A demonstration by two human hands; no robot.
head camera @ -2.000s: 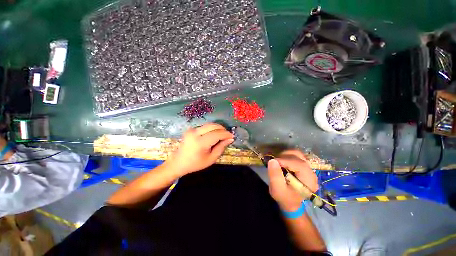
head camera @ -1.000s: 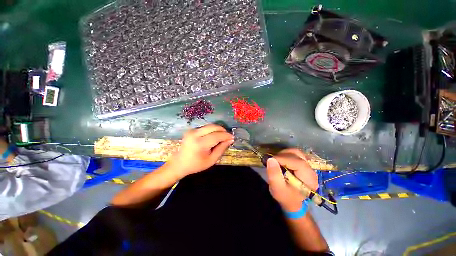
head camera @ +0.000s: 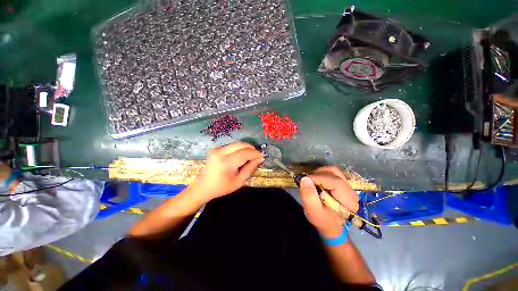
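Note:
My right hand [head camera: 328, 199] holds the soldering iron [head camera: 336, 206] like a pen, with its metal tip pointing up and left to the round grey work rest [head camera: 271, 152] at the bench edge. My left hand [head camera: 232, 169] has thumb and forefinger pinched at the left side of the rest. A tiny thing shows at those fingertips, mostly hidden and too small to name. A pile of red small parts [head camera: 276, 125] lies just above the rest, and a pile of purple-black small parts [head camera: 222, 125] lies left of it.
A large clear component tray [head camera: 196, 62] full of small silvery parts is at the back. A white tub [head camera: 408, 126], a black fan [head camera: 363, 68] and a black soldering station [head camera: 454, 94] stand right. Another person's sleeve [head camera: 51, 210] is at the left.
The view has shifted slightly. Both hands stay in nearly the same place, with the iron's tip still at the rest. The other person's arm at the left has shifted a little.

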